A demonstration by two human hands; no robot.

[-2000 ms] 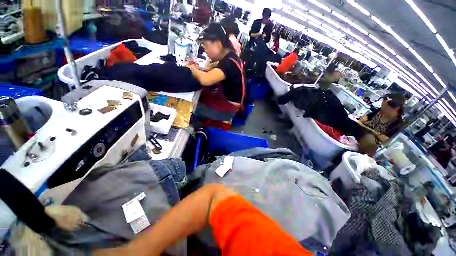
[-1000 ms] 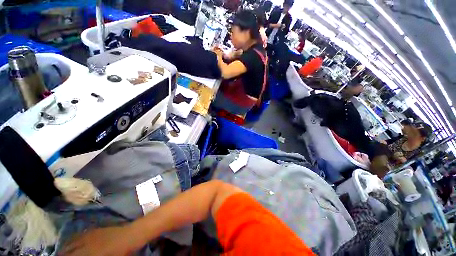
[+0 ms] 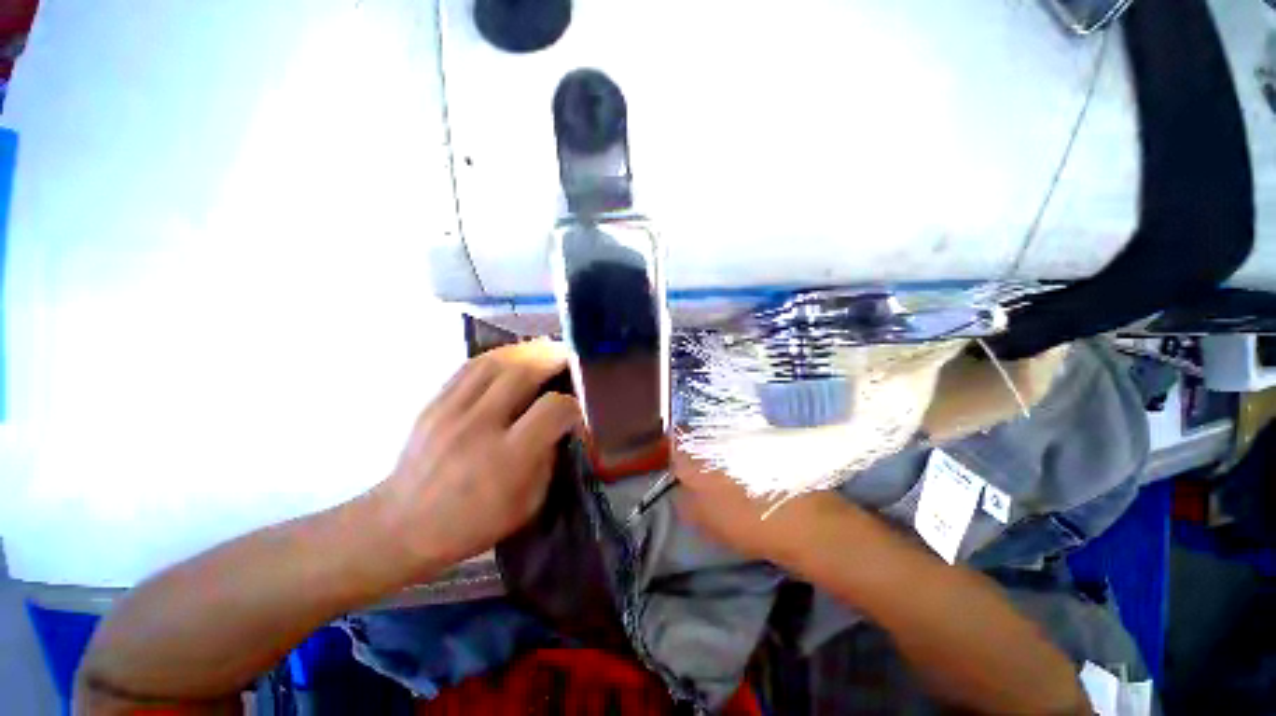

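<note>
The grey garment [image 3: 707, 595] lies below the machine head, bunched, with white labels [image 3: 949, 506] at the right. A dark maroon-brown strip [image 3: 560, 553] runs beside it, with a thin dark toothed-looking edge [image 3: 626, 567] between them. My left hand [image 3: 483, 455] has bent fingers on the strip, left of the shiny guard [image 3: 616, 350]. My right hand [image 3: 714, 490] reaches in from the lower right; its fingertips are hidden behind the guard and the cream thread bundle [image 3: 805, 448]. A thin silvery piece [image 3: 652, 492] shows beside it. Presser foot and needle are hidden.
The white machine head [image 3: 798, 140] fills the top, with a black band [image 3: 1189, 154] at its right. A ribbed tension knob [image 3: 807, 402] sticks out within the threads. The white table [image 3: 210, 476] extends left. Blue surfaces show below the table edge at both sides.
The view has swung from the room down to the machine face. My left hand has come into view. My right forearm now reaches under the machine head; the coworkers and bins are out of view.
</note>
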